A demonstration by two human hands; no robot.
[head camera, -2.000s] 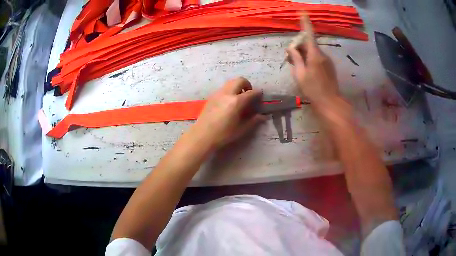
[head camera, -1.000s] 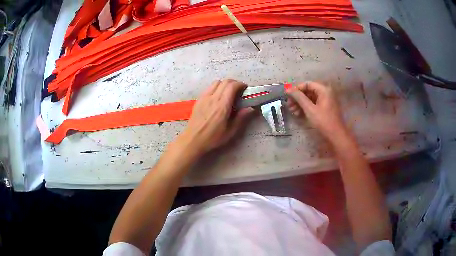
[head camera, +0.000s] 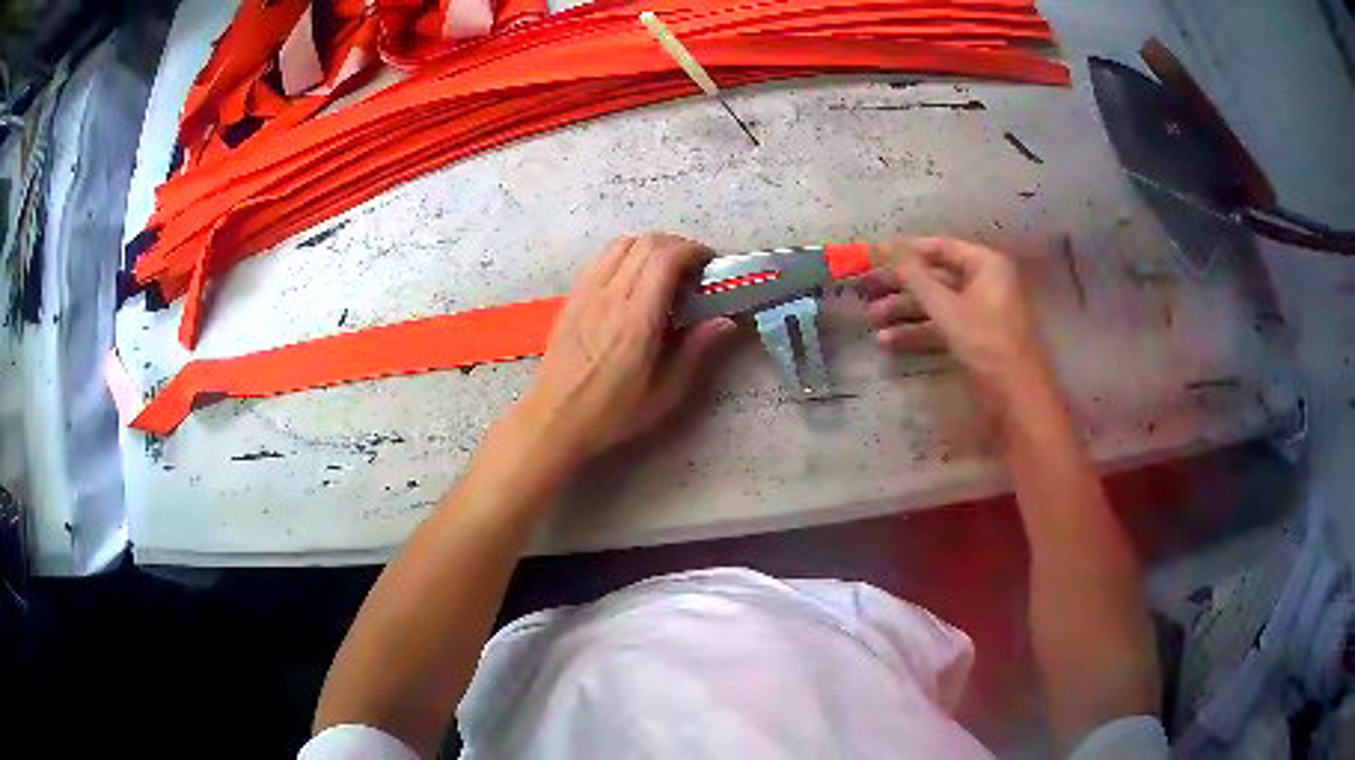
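Observation:
My left hand holds the wide left end of the grey metal folder, whose slotted leg points toward me. The orange-red fabric strip lies flat to the left, runs under my left hand and through the folder. Its narrow end shows at the folder's right tip. My right hand pinches that short end between thumb and fingers. The awl, with a pale handle, lies across the stack of strips, its spike pointing toward me.
The stack of orange-red strips runs along the far side of the pale tabletop. A tangled fabric heap lies far left. The iron stands or lies far right, its cord trailing right.
My right hand has let go of the awl, come down to the folder's right tip and drawn a little strip out. The folder is tilted more, and my left hand has shifted slightly left.

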